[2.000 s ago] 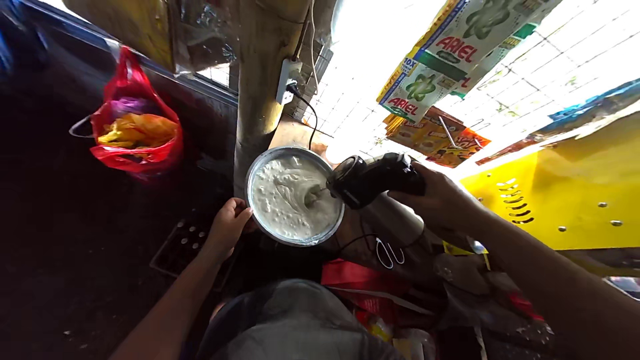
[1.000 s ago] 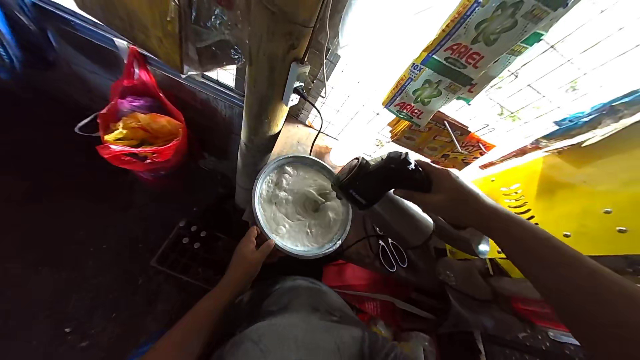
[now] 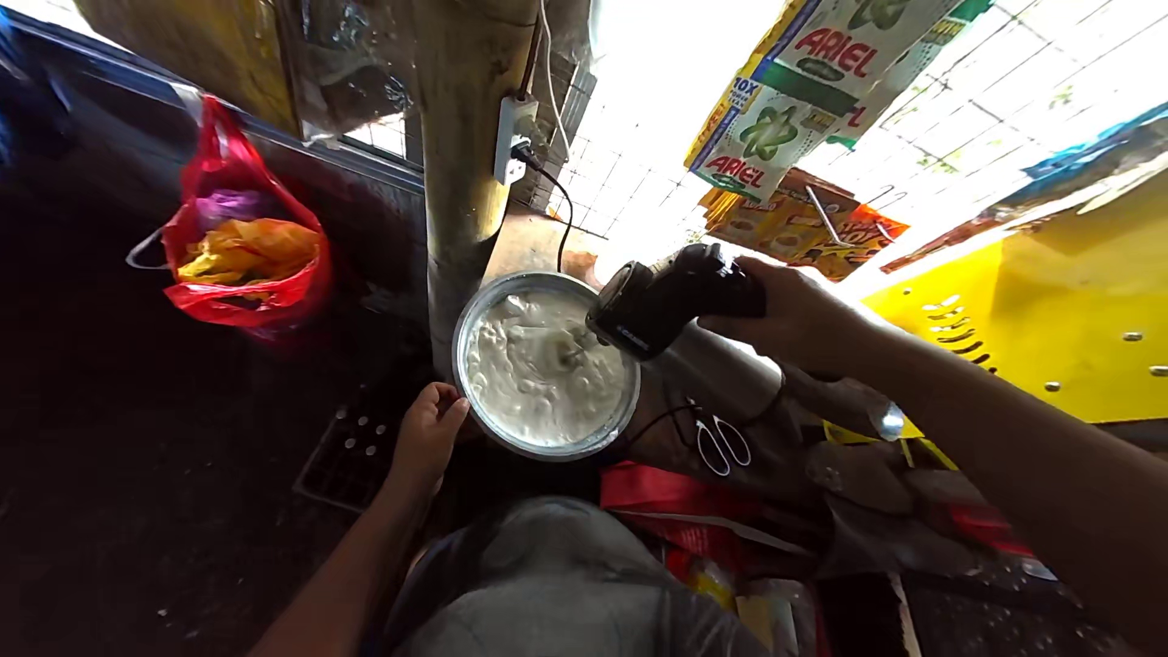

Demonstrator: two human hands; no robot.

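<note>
A round metal bowl (image 3: 467, 406) holds a thick off-white batter (image 3: 534, 388) with a swirled surface. My left hand (image 3: 432, 427) grips the bowl's rim at its left side, thumb and fingers pinched on the edge. My right hand (image 3: 787, 306) is closed around the handle of a black electric hand mixer (image 3: 652, 301), which is tilted over the bowl's right side. The mixer's beater end reaches into the batter near the middle, mostly hidden by blur and batter. A black cord rises behind the bowl to a white power strip (image 3: 513, 137) on a bamboo post (image 3: 464, 182).
Scissors (image 3: 721, 445) with white handles lie right of the bowl, near a metallic cylinder (image 3: 725, 374). A red plastic bag (image 3: 315, 283) hangs at left. Detergent sachets (image 3: 776, 137) hang at upper right, above a yellow panel (image 3: 1049, 310). A dark tray (image 3: 338, 465) lies lower left.
My left hand has shifted around the rim from the bowl's lower edge toward its left side since one second ago. The batter's surface pattern has changed. The mixer stays over the bowl's right side.
</note>
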